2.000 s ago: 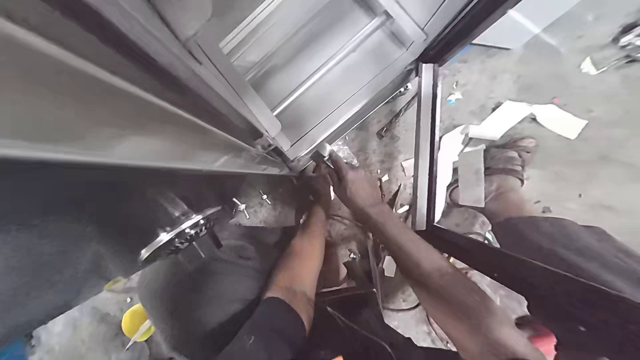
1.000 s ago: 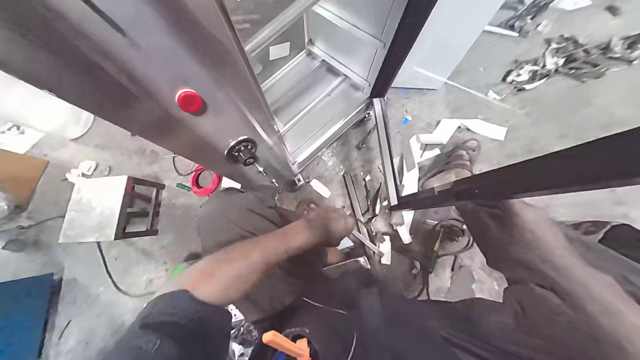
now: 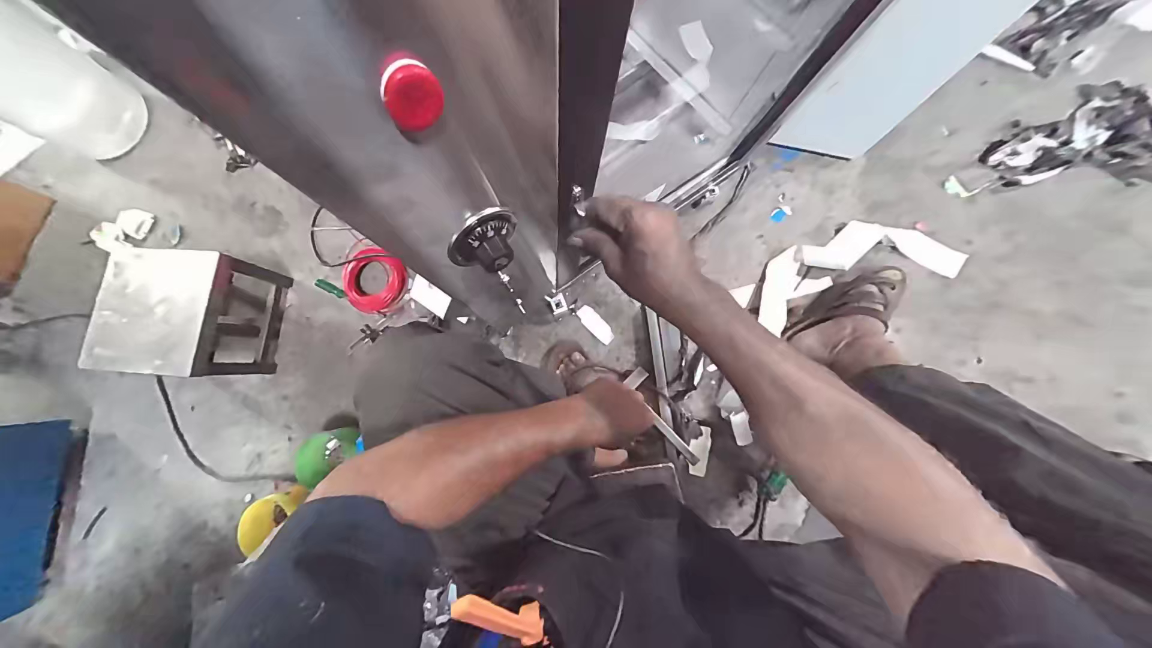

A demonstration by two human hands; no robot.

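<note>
A stainless steel cabinet [image 3: 360, 144] stands ahead, with a red push button [image 3: 414, 94] and a black graduated knob [image 3: 483, 239] on its face. My right hand [image 3: 643, 243] reaches to the dark edge strip [image 3: 585, 108], its thumb and forefinger at a small metal fitting [image 3: 578, 196]; whether they grip anything is unclear. Lower down, my left hand [image 3: 619, 412] is closed around a thin metal bar or tool [image 3: 673, 438], which slants down to the right. The fingers hide its middle. A small square metal end [image 3: 558, 303] shows at the cabinet's lower corner.
A low stool [image 3: 148, 310] and a red coil [image 3: 375, 281] are on the floor at left. White strips [image 3: 841, 245] lie near my right foot [image 3: 846, 324]. A pale panel [image 3: 891, 81] stands at upper right. An orange-handled item [image 3: 495, 618] is near my lap.
Two seconds ago both hands were together at the cabinet's lower corner. Since one second ago, my right hand has come from the right to the cabinet edge. The view has shifted.
</note>
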